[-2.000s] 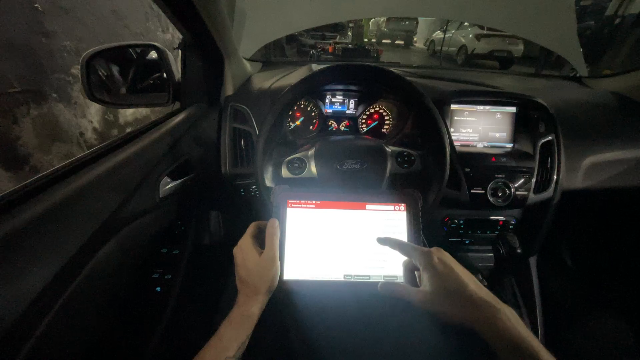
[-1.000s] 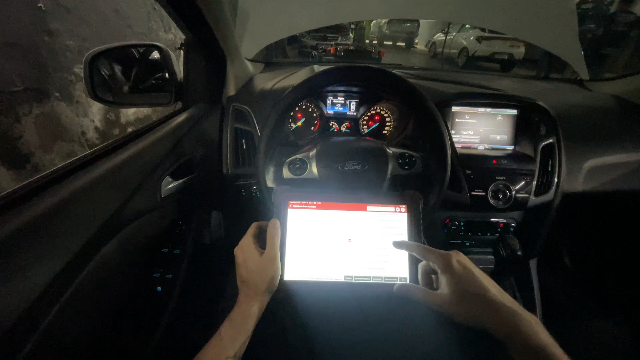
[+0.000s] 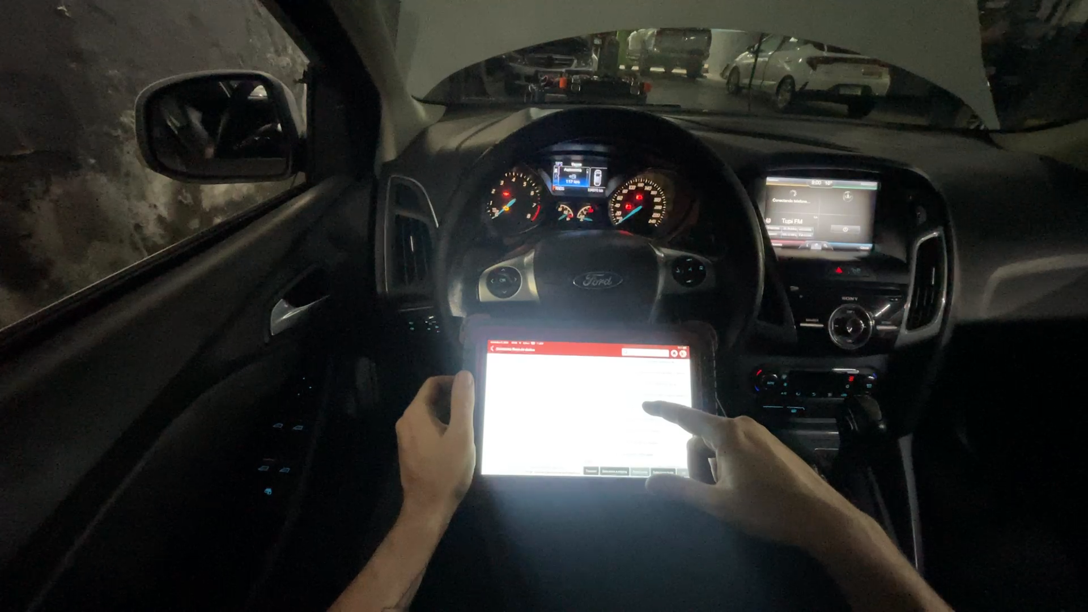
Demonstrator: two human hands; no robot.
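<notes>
A tablet (image 3: 578, 412) with a bright white screen and a red bar along its top stands tilted in front of the lower part of the Ford steering wheel (image 3: 597, 255). My left hand (image 3: 438, 438) grips its left edge, thumb along the front of the frame and fingers hidden behind. My right hand (image 3: 739, 467) is at the lower right of the tablet, index finger extended over the right half of the screen and thumb near the bottom edge. Whether the fingertip touches the glass I cannot tell. Behind the wheel, the instrument cluster (image 3: 578, 194) is lit.
The driver's door (image 3: 161, 340) with its inner handle (image 3: 297, 313) is on the left. Right of the wheel are the lit centre display (image 3: 820, 212), the audio controls (image 3: 850, 325) and the gear lever (image 3: 860, 421). Beyond the windscreen a raised bonnet (image 3: 680, 25) and parked cars show.
Between the earliest frame and the middle one, my right index finger moved to the right over the screen; now it points a little further left again. My left hand keeps its hold on the tablet.
</notes>
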